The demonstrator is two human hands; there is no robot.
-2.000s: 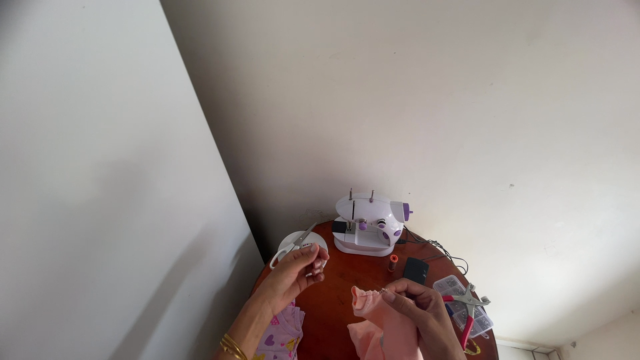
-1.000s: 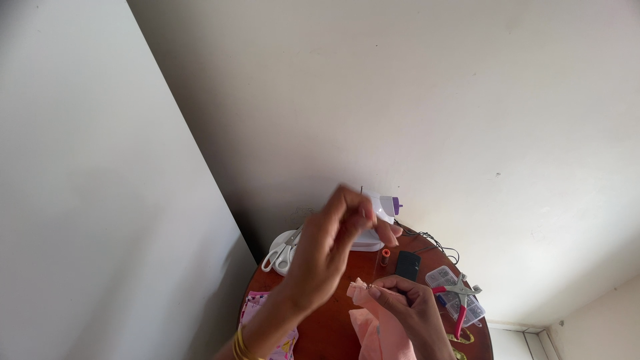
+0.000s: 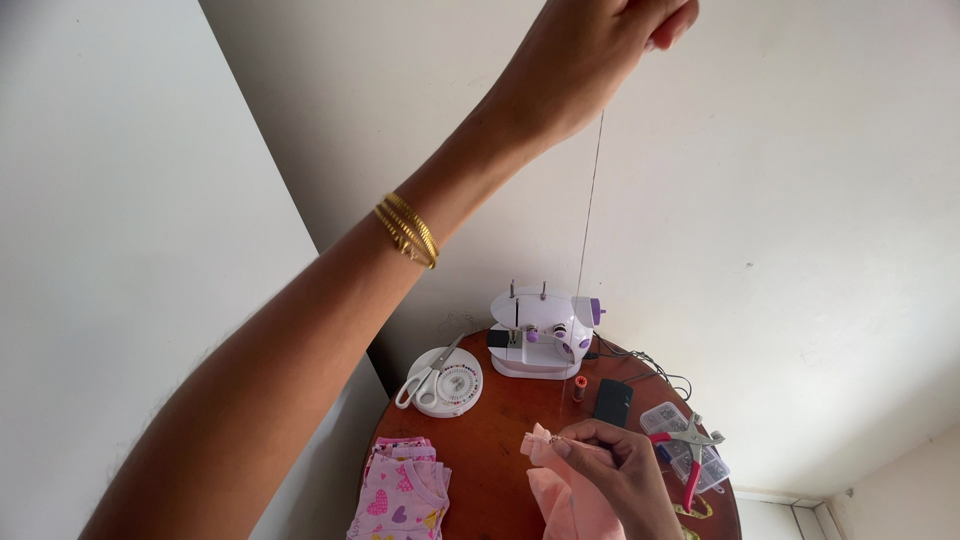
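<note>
My left hand is raised at the top, its fingers closed and partly cut off by the frame edge. A thin dark thread runs from near it down towards the cloth; a needle cannot be made out. My right hand pinches the gathered edge of a peach cloth above the round wooden table. Small beads or a trim, unclear which, show at the fingertips.
Behind stands a white and purple mini sewing machine, with an orange thread spool and black pedal before it. Scissors and a pin wheel lie left; folded printed cloth, red-handled pliers, a compartment box and measuring tape also lie about.
My left hand has risen from beside the peach cloth to the top of the view, and the thread now stretches long below it. My right hand keeps its pinch on the cloth.
</note>
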